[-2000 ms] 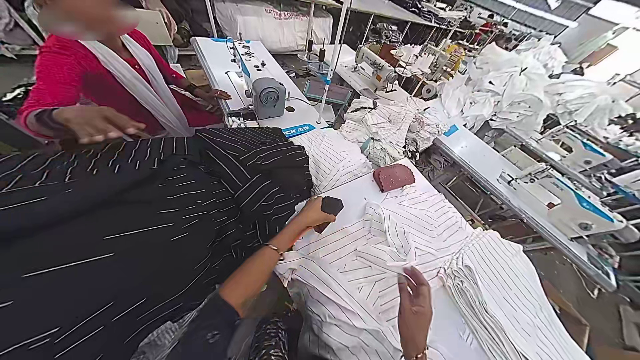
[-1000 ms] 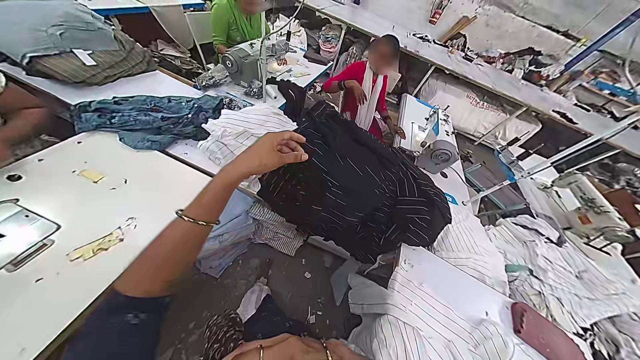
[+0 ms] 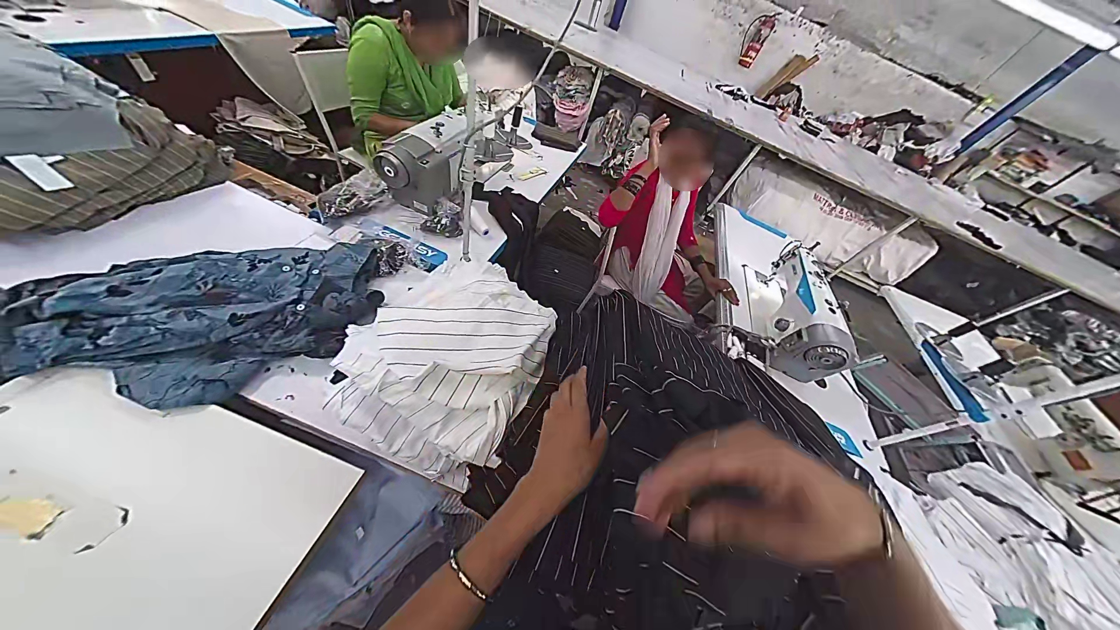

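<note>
My left hand (image 3: 567, 446) lies on the black pinstriped fabric (image 3: 647, 394), near its border with a pile of white striped fabric (image 3: 437, 350). Whether its fingers pinch the black cloth is not clear. Blurred by motion, my right hand (image 3: 761, 499) is over the same black cloth with its fingers curled, and its grip cannot be made out. The black fabric spreads from the bottom of the view up towards a person in red (image 3: 656, 236). Left of the white pile lies a blue printed garment (image 3: 192, 306).
A sewing machine (image 3: 805, 315) stands right of the black cloth, another sewing machine (image 3: 429, 162) beyond the white pile. A person in green (image 3: 394, 79) sits behind it. A white table (image 3: 175, 490) edges the lower left; white striped cloth (image 3: 1015, 525) lies at lower right.
The view has swung left since two seconds ago, then closer to the black fabric. My left hand has come down onto that cloth, and my right hand is now over it. The person in red has raised a hand.
</note>
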